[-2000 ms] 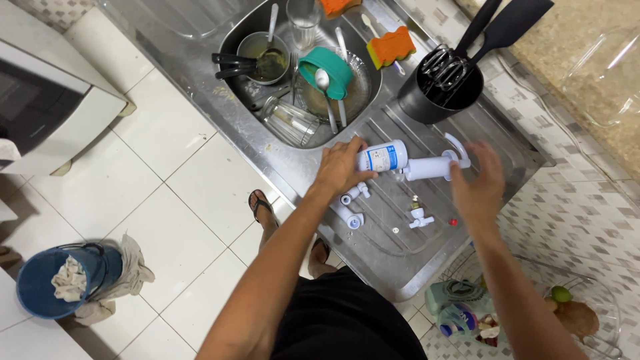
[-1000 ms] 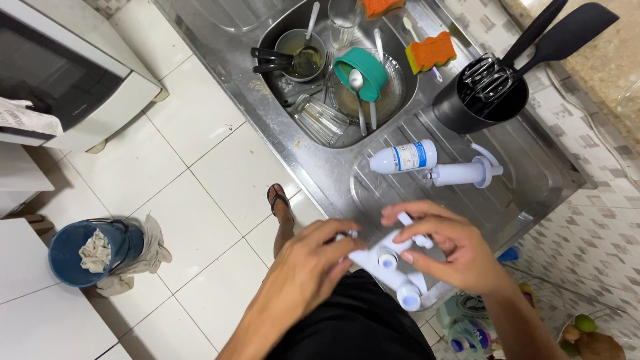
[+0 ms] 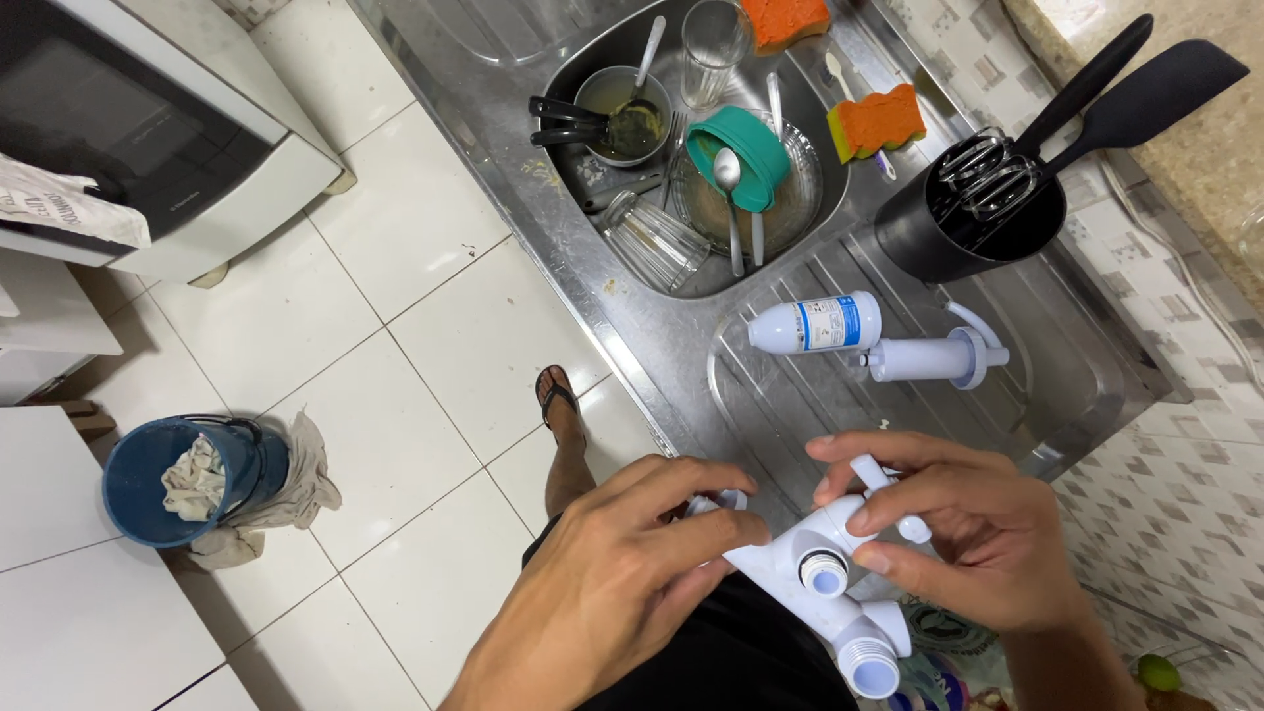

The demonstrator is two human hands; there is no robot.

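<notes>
A white plastic faucet body [image 3: 810, 583] with threaded outlets is held between my hands, above the front edge of the steel drainboard. My right hand [image 3: 958, 513] grips its upper end by a white T-shaped handle [image 3: 889, 496]. Under the curled fingers of my left hand [image 3: 632, 563] is a small white plastic part [image 3: 719, 502], mostly hidden; whether it is joined to the body I cannot tell. On the drainboard lie a white filter cartridge [image 3: 818, 324] with a blue label and, to its right, a white plastic cylinder [image 3: 918, 359] with a flange and curved spout.
The sink basin [image 3: 632, 279] holds a pot [image 3: 620, 89], a teal bowl [image 3: 755, 148], glasses and cutlery. Sponges [image 3: 879, 120] and a black utensil holder [image 3: 908, 232] stand beyond the drainboard's parts. A blue bucket [image 3: 148, 484] with cloths is on the tiled floor at left.
My hands have left the cartridge and cylinder, which they touched two seconds ago, and moved toward my body. They now hold the faucet body. The small parts seen earlier on the drainboard's front are gone from there.
</notes>
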